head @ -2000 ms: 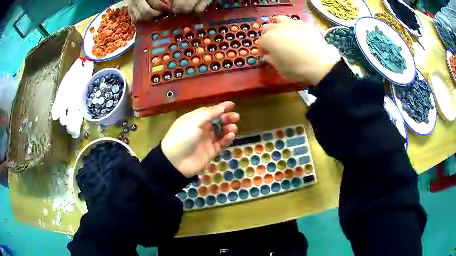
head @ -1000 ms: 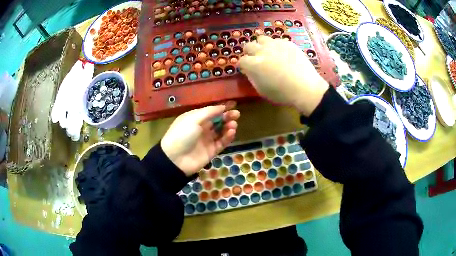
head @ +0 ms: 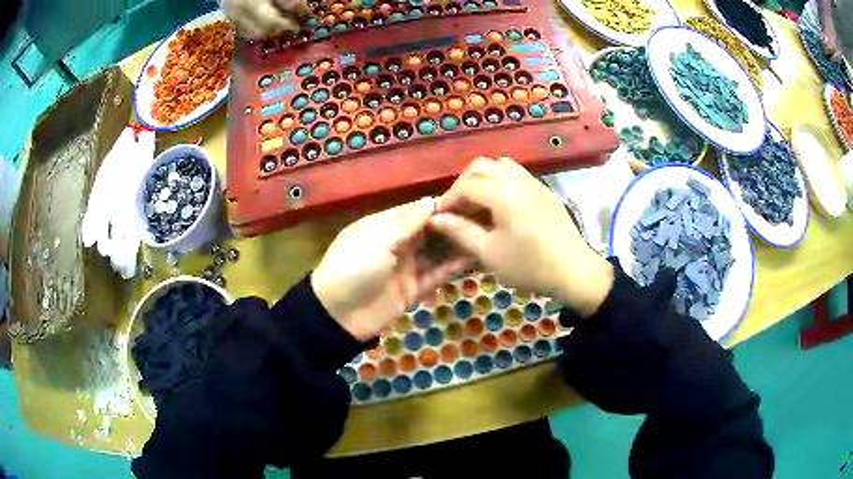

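Observation:
The red mould plate [head: 412, 173] lies ahead, its round cavities partly filled with orange, teal-green and other coloured pieces, others dark and shiny. My left hand [head: 379, 267] is cupped palm up in front of the mould's near edge, around small dark green pieces that are mostly hidden. My right hand [head: 514, 229] reaches into the left palm with its fingertips together; whether it pinches a piece is hidden. The pale sample keyboard [head: 440, 374] with multicoloured round keys lies below both hands, partly covered by them.
Another person's hand [head: 267, 14] is over the mould's far left. Left: orange pieces [head: 192, 75], white gloves [head: 117, 206], long tray [head: 56, 206], bowl of discs [head: 178, 198], basin of black pieces [head: 173, 332]. Right: plates of slate [head: 683, 243], teal [head: 711, 84] and yellow pieces [head: 617, 14].
My right hand has left the mould's cavities and come back to my left palm. The view has shifted, showing the mould's right side and the slate plate more fully.

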